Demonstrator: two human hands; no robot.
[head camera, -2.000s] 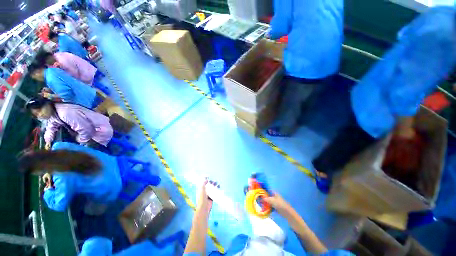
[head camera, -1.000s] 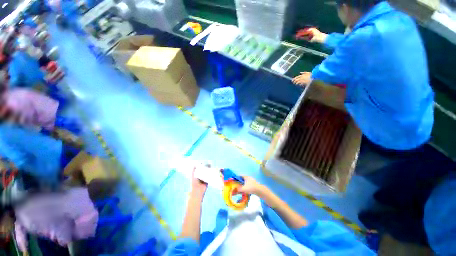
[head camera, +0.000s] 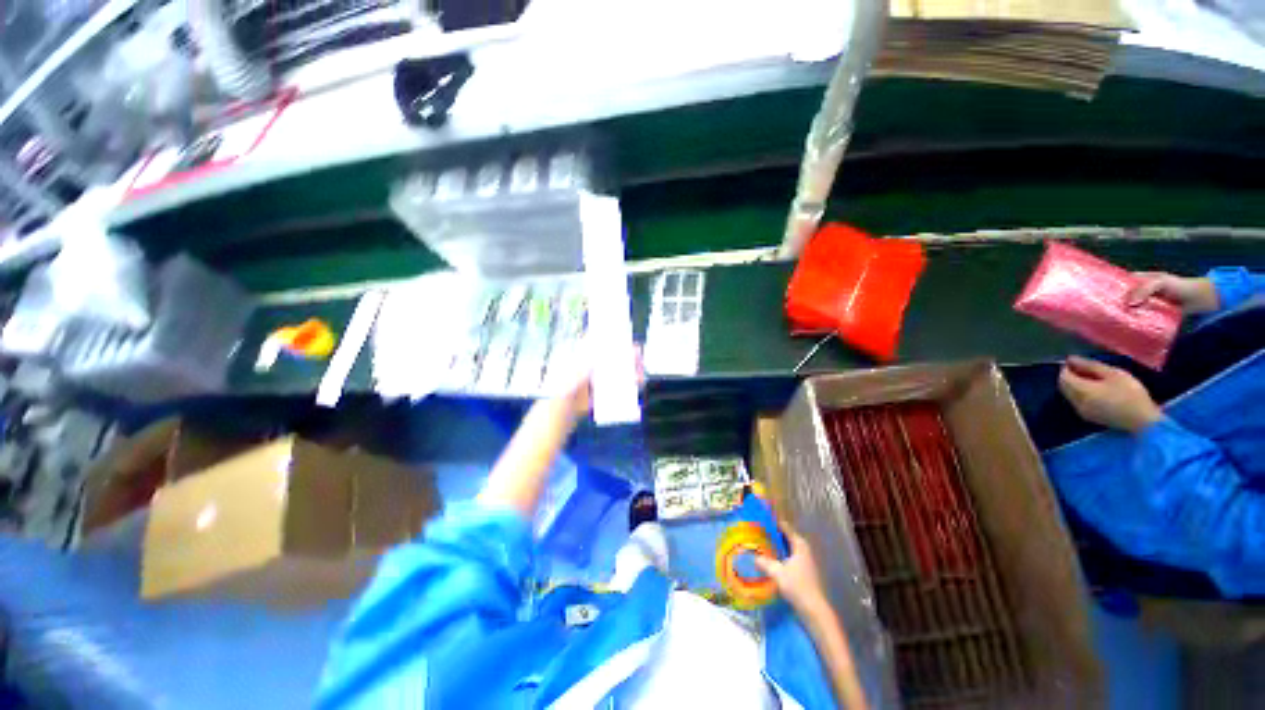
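My left hand (head camera: 580, 393) holds the lower end of a flat, narrow white strip (head camera: 606, 305), which stands up over the bench edge. The strip hides part of my fingers. My right hand (head camera: 794, 566) holds a blue and orange tape gun (head camera: 749, 562) with a round yellow-orange roll, low in front of me, left of an open carton. A tray with rows of pale green pieces (head camera: 527, 333) lies on the bench just left of the strip.
Dark-green bench (head camera: 749, 312) crosses ahead, with red bundle (head camera: 853, 289) and another tape gun (head camera: 308, 337). Open carton (head camera: 1034, 520) with red items stands right; brown cartons (head camera: 222, 520) stand left. At right, a person's hands (head camera: 1114, 395) are near a pink bag (head camera: 1103, 302). Blue stool (head camera: 583, 511) is below the bench.
The view has turned from the aisle to the bench, which is now closer. My left hand has raised the white strip over the bench edge; my right hand still holds the tape gun.
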